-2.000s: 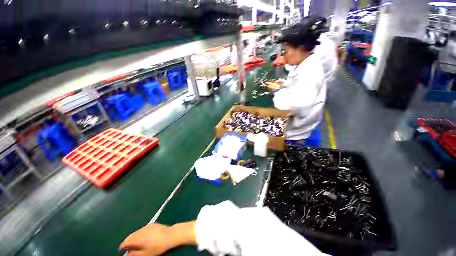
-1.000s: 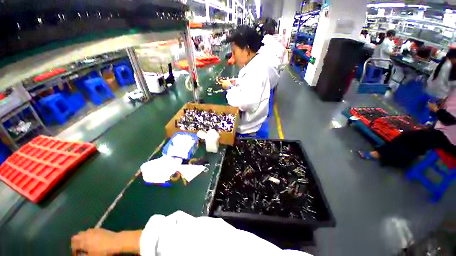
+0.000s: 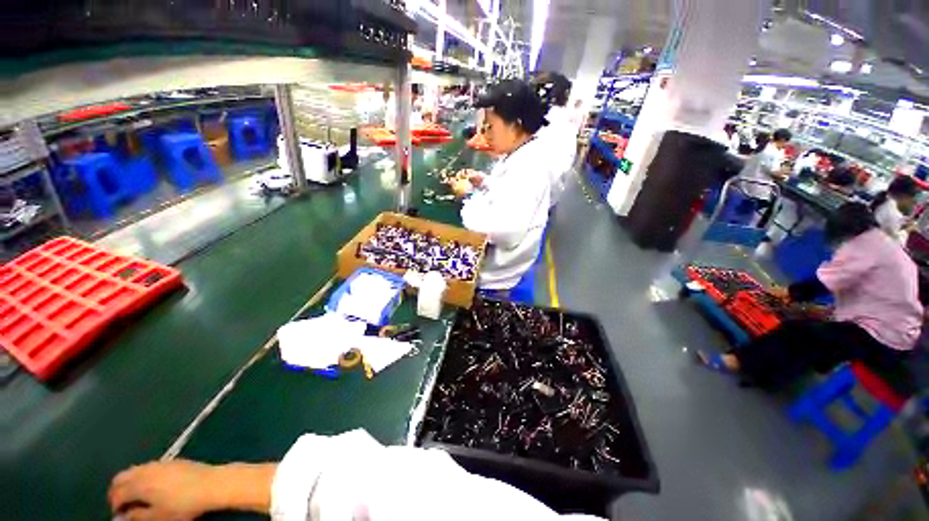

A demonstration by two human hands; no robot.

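My right hand (image 3: 163, 490) is at the lower left over the green bench, partly cut off by the bottom edge. Its fingers are curled down, and whether they hold anything is hidden. A white sleeve covers the forearm. My left hand is out of the picture. A black bulk bin (image 3: 637, 448) full of loose dark parts with shiny metal ends stands at the bench edge, just beyond and right of my sleeve.
On the green bench (image 3: 244, 310) are a red-orange grid tray (image 3: 76, 295) at left, white sheets (image 3: 316, 341), a tape roll (image 3: 349, 358), a blue tray (image 3: 340, 297), a white bottle (image 3: 431, 295) and a carton of silver parts (image 3: 463, 293). A worker (image 3: 514, 209) stands beyond; another person (image 3: 871, 280) sits right.
The view has turned right, so the bench things and bin sit further left than two seconds ago. My right hand now shows further left and lower in the picture. The seated person has come into fuller view.
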